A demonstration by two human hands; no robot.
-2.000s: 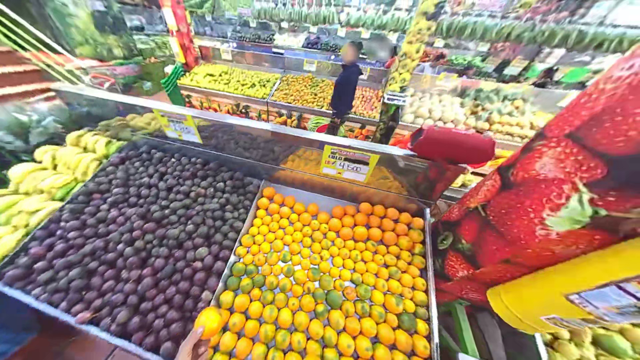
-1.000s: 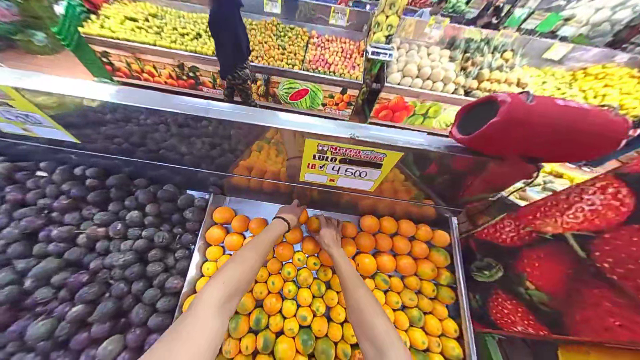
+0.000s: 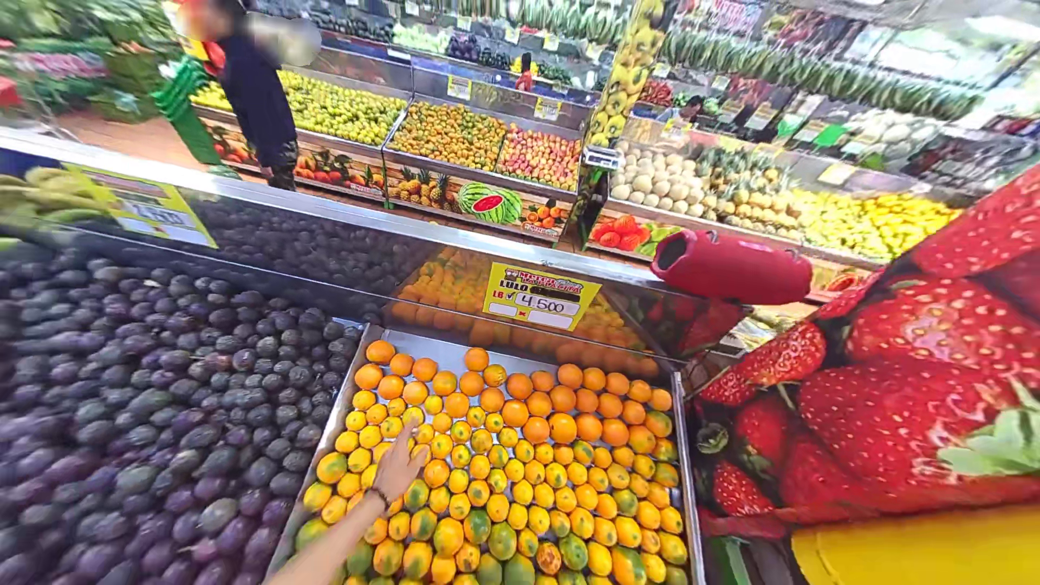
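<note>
Orange and yellow-green lulo fruits (image 3: pixel 539 471) lie in rows in a metal-edged bin (image 3: pixel 691 487). Over the left part of this bin reaches my left hand (image 3: pixel 400 467), a dark band at its wrist. Its fingers are spread and touch or hover just above small yellow fruits; whether one is gripped, I see no sign of it. Larger orange fruits (image 3: pixel 563 427) fill the back rows, with gaps at the back left. A yellow price sign (image 3: pixel 540 296) hangs on the mirrored panel behind them. My right hand is out of view.
Dark purple fruits (image 3: pixel 162 406) are heaped in the bin at left. A red cylindrical speaker (image 3: pixel 731 266) rests on the metal ledge (image 3: pixel 341 227). Strawberry-printed panels (image 3: pixel 910 390) stand at right. Across the aisle, a person in dark clothes (image 3: pixel 258 97) stands near more fruit bins.
Both hands were at the bin's back row one second ago; now the left is lower and further left, and the right has left the view. The view has shifted.
</note>
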